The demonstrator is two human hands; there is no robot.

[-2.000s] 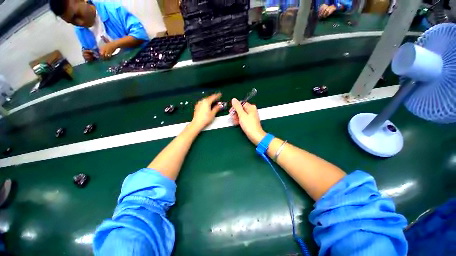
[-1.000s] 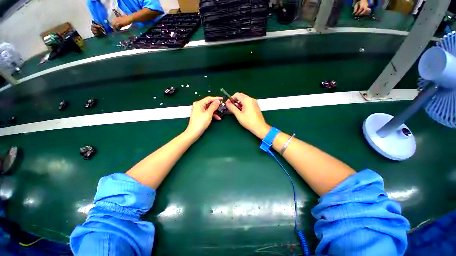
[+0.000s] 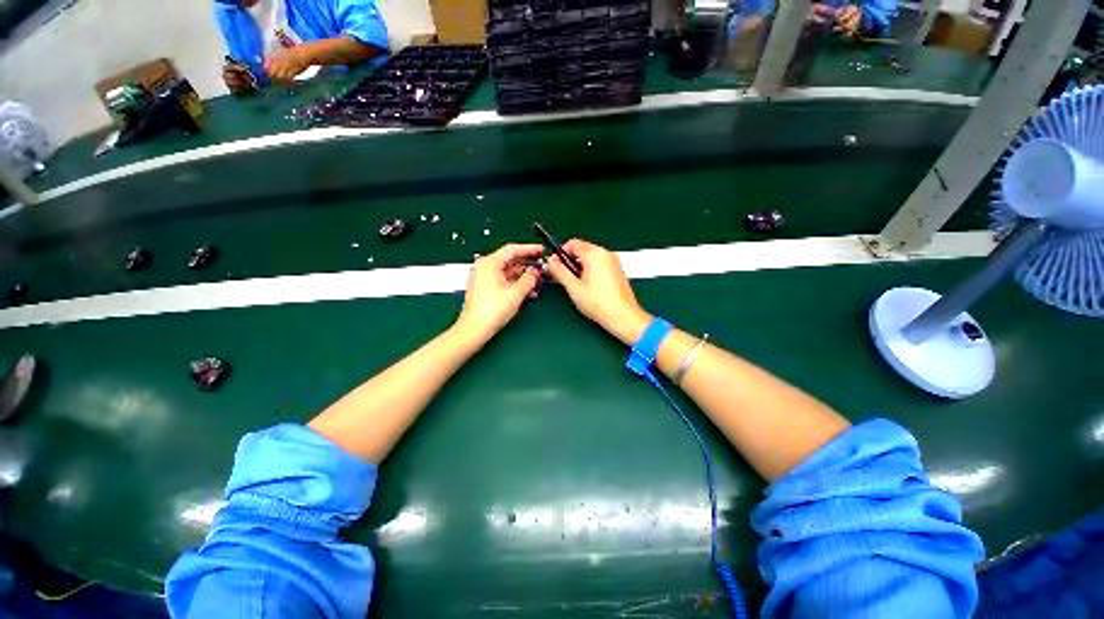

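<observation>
My left hand (image 3: 494, 290) holds a small dark module (image 3: 540, 267) at its fingertips, just on the near side of the white rail (image 3: 351, 289). The fingers partly hide the module. My right hand (image 3: 596, 281) touches the module's right side and holds slim dark tweezers (image 3: 555, 247), which point up and to the left. The two hands' fingertips are close together. A blue strap (image 3: 650, 346) with a blue cord is on the right wrist. Another dark module (image 3: 208, 371) lies on the bench at left.
Beyond the rail, the green conveyor belt (image 3: 678, 169) carries spaced dark modules (image 3: 764, 221) and tiny white parts. A white-blue fan (image 3: 932, 342) stands at right beside a slanted post (image 3: 969, 145). Black trays (image 3: 565, 55) and people in blue smocks are across the line.
Since two seconds ago, the hands have come together from over the rail and belt to its near side around the module. Over the last second, the belt modules shifted slightly left.
</observation>
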